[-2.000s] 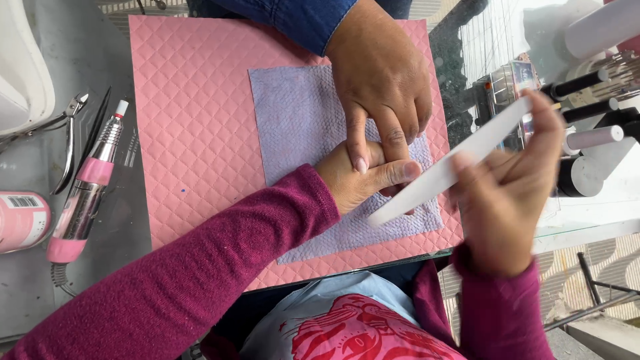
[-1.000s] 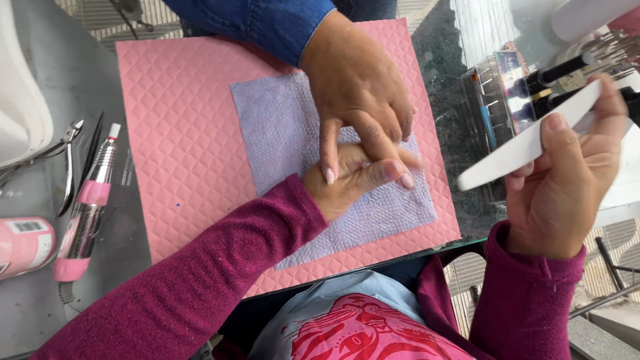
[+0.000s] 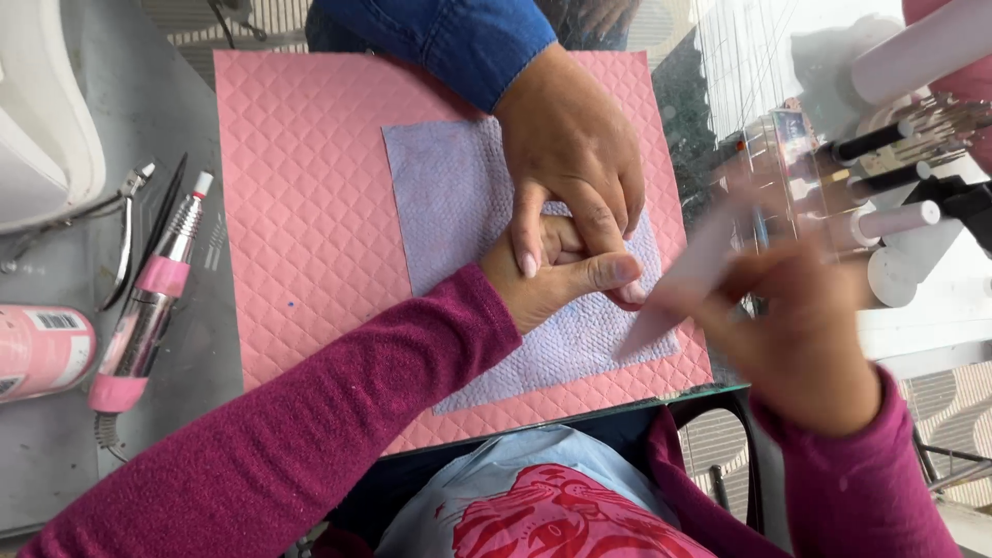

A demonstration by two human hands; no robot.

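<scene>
My left hand [image 3: 554, 275] grips a finger of the other person's hand [image 3: 577, 147], my thumb lying along it over a lilac textured towel [image 3: 457, 209]. Motion blurs my right hand [image 3: 806, 333], which holds a white nail file [image 3: 690, 271], its lower end close to that finger's nail. The towel lies on a pink quilted mat [image 3: 310, 232]. The other person wears a blue denim sleeve [image 3: 457, 46]. My left palm is partly hidden under their fingers.
At left on the glass table lie a pink and silver electric nail drill [image 3: 147, 310], cuticle nippers [image 3: 128, 225] and a pink bottle [image 3: 46, 353]. A white device [image 3: 46, 116] stands behind them. At right are a clear box [image 3: 790, 163] and black-capped bottles [image 3: 876, 143].
My right hand has brought the nail file from over the right side back to the held finger. My left hand keeps its hold. The view has shifted slightly.
</scene>
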